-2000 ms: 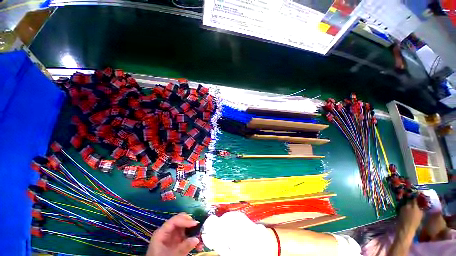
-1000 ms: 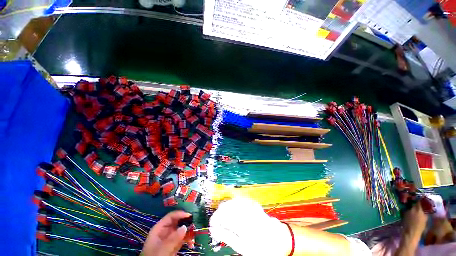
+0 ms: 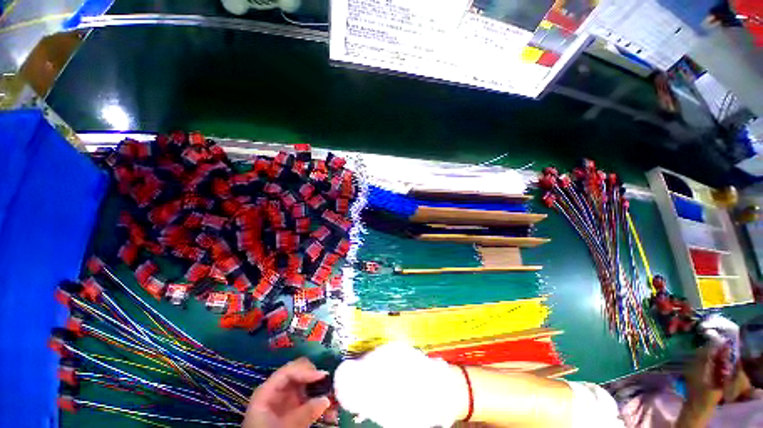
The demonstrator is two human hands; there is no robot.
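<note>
My left hand [image 3: 286, 398], bare, is at the bottom edge, partly cut off, and holds a small black connector housing [image 3: 319, 385] between thumb and fingers. My right hand [image 3: 401, 386], in a white glove with a red band at the wrist, is right beside it. Its fingertips are overexposed, so I cannot tell what it grips. Red wires [image 3: 510, 354] lie partly under the right forearm. Yellow wires [image 3: 452, 323] lie just beyond. A large heap of loose red-and-black housings [image 3: 243, 226] lies beyond my left hand.
Finished harnesses [image 3: 159, 334] fan out at lower left beside a blue bin [image 3: 46, 251]. Cardboard dividers [image 3: 468, 216] separate blue [image 3: 389, 201] and other wires. More harnesses [image 3: 598, 251] lie at right. A compartment tray [image 3: 701, 242] and another person's hands [image 3: 711, 376] are at far right.
The gloved right hand moved down right, then back left beside my left hand. A yellow wire strand and red part seen between the hands a second ago no longer show clearly.
</note>
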